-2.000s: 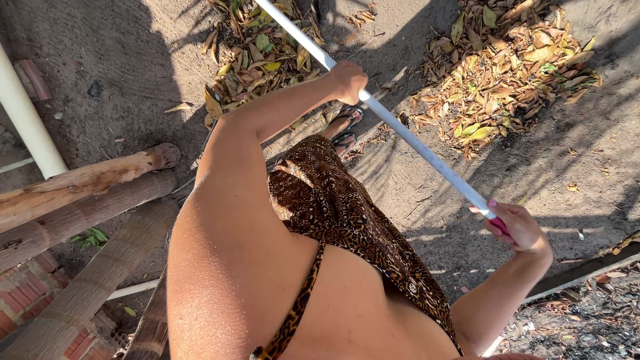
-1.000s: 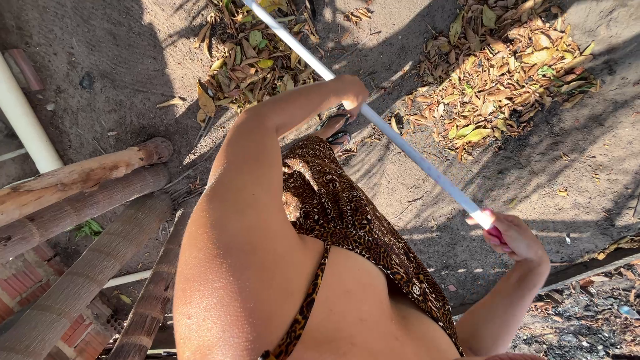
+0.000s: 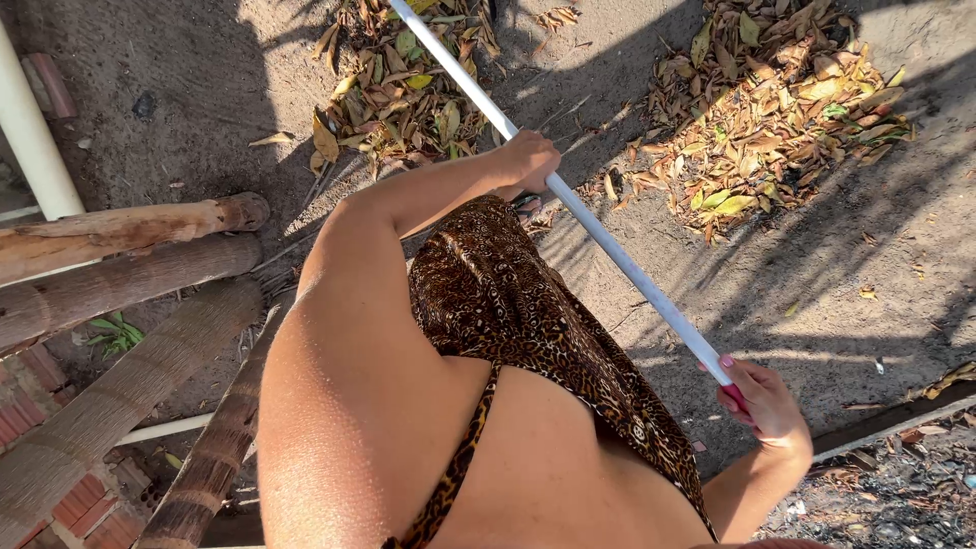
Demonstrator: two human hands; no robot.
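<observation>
A long white pole with a pink end cap crosses the view diagonally, its far end running out past the top edge. My left hand is closed around the pole's middle, just above my leopard-print dress. On the right, my right hand grips the pole at the pink cap. Dry leaves in one pile lie beneath the pole's upper part. A second, sunlit leaf pile lies to the right of the pole. Whatever is attached at the pole's far end is out of view.
Several wooden logs point inward from the left, beside broken bricks, a cream pipe and a small green plant. Sandy ground runs to a low edging at the lower right, with dark debris beyond it.
Both hands keep their hold on the pole throughout. The pole and hands have shifted only slightly, and the leaf piles look much the same.
</observation>
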